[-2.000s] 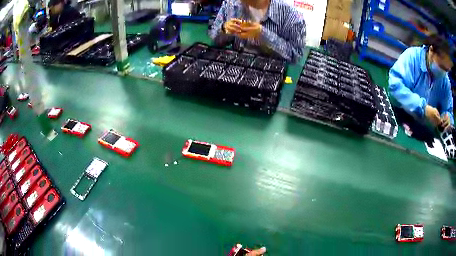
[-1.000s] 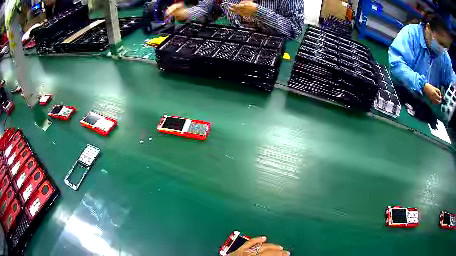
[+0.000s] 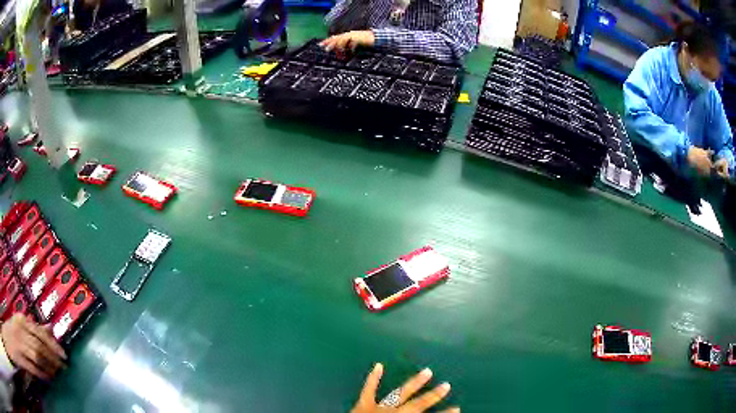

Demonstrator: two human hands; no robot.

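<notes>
A red keypad phone (image 3: 403, 278) lies alone on the green surface, its dark screen towards the lower left and pale keypad area towards the upper right. Below it, at the bottom edge, is one hand of mine, partly cut off. By the direction of its fingers I take it as my left hand (image 3: 403, 392). Its fingers are spread and empty, apart from the phone, with a pale patterned ring or cover on one finger. My right hand is out of the picture.
More red phones lie upper left (image 3: 274, 197) and lower right (image 3: 621, 344). A silver-grey frame (image 3: 141, 264) lies left. Another person's hand (image 3: 32, 347) touches a tray of red parts (image 3: 64, 286). Black tray stacks (image 3: 359, 93) stand opposite, with seated workers behind.
The phone my hand held at the bottom edge now lies free, further forward. The hand has opened. Other phones sit further left. A neighbour's hand has appeared at the left tray.
</notes>
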